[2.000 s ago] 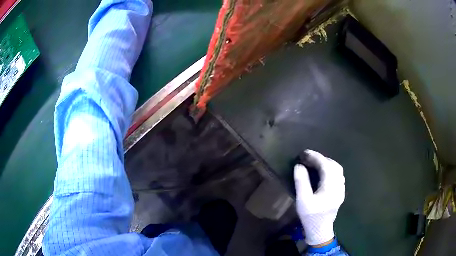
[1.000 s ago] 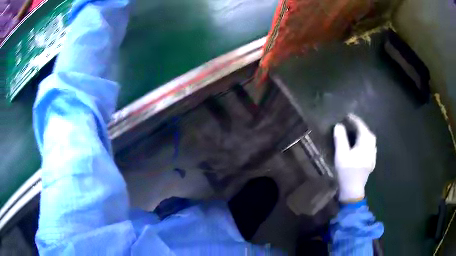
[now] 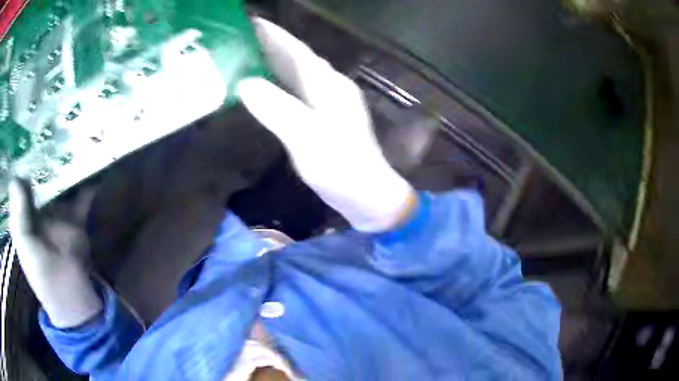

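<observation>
A large green printed circuit board with silvery areas and rows of small dark marks fills the upper left, tilted and cut off by the picture's edge. My right hand, in a white glove, grips its right edge, with the thumb and fingers apart around the edge. My left hand, also in a white glove and blurred, holds its lower left corner; its fingertips are partly hidden in shadow. No dark hand-held piece shows in my right hand.
The dark green bench curves across the upper right, with a pale yellowish edge at the far right. My blue smock covers the lower middle. Dark floor shows between the board and the bench. A red strip shows at the top left corner.
The view has turned; the orange-red curtain and black block are out of view. My right hand has moved from over the bench to the board. My left hand has come into view at the board.
</observation>
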